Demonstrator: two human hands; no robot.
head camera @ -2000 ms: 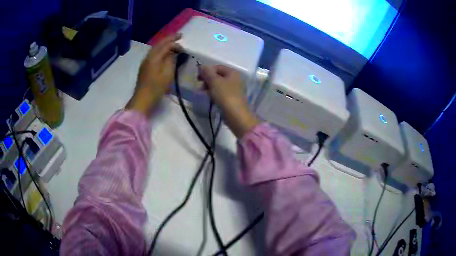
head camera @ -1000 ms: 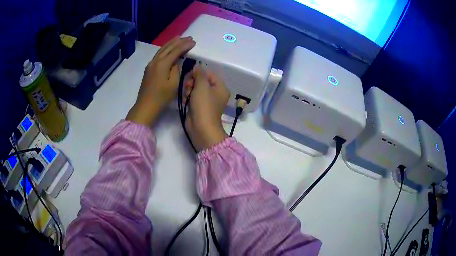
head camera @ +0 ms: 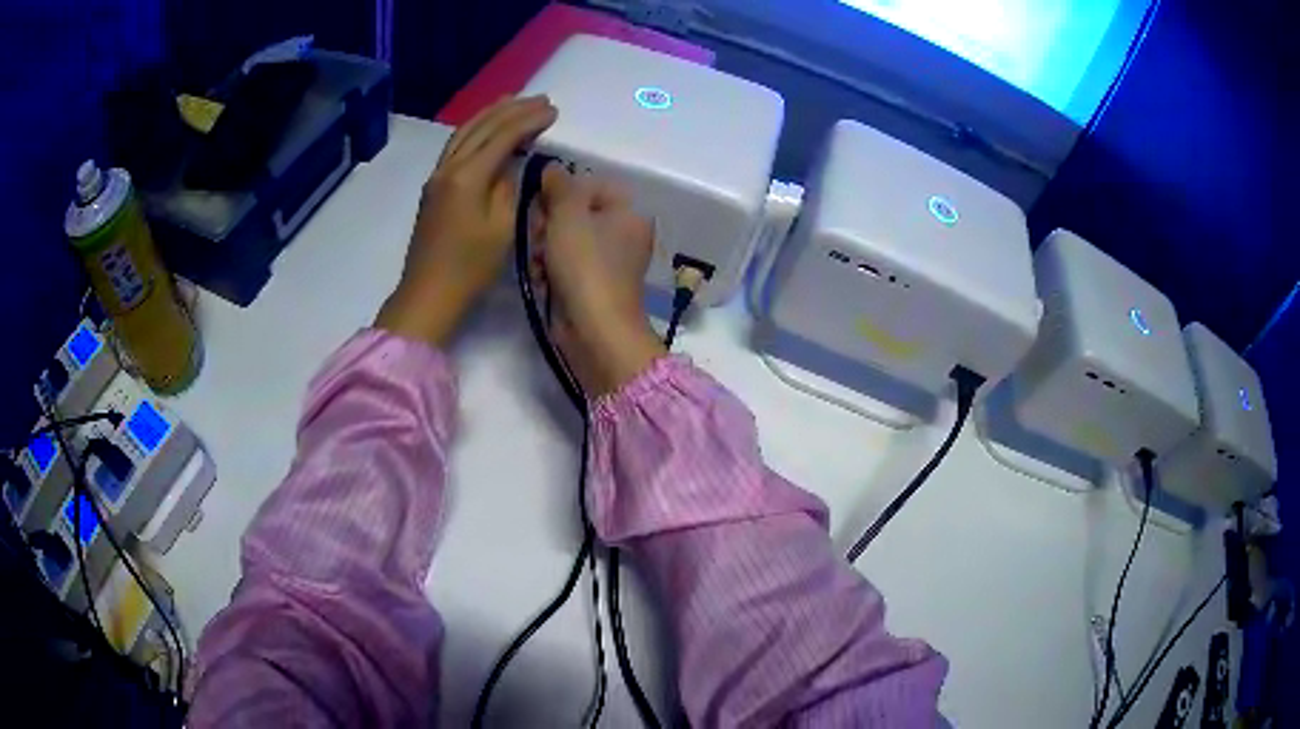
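The nearest white projector (head camera: 663, 135) has a glowing blue ring on top and its rear port side faces me. My left hand (head camera: 478, 214) rests against its left edge, fingers over the corner, holding nothing visible. The black HDMI cable (head camera: 528, 264) meets the upper left ports beside that hand. My right hand (head camera: 592, 257) is at the rear face just right of the cable, fingers curled at the ports; a thin cable runs down from it, its plug hidden by the fingers. A power cord (head camera: 680, 313) is plugged in at the lower right of the rear.
Several more projectors (head camera: 912, 257) stand in a row to the right with power cords. A spray can (head camera: 136, 285), dark parts bin (head camera: 271, 185) and power meters (head camera: 143, 442) are at left. A red sheet (head camera: 499, 88) lies behind. Remote controls (head camera: 1180, 698) lie lower right.
My right hand has moved left along the rear face from two seconds ago, uncovering the power cord. My left hand stays at the projector's left corner. The view has shifted slightly.
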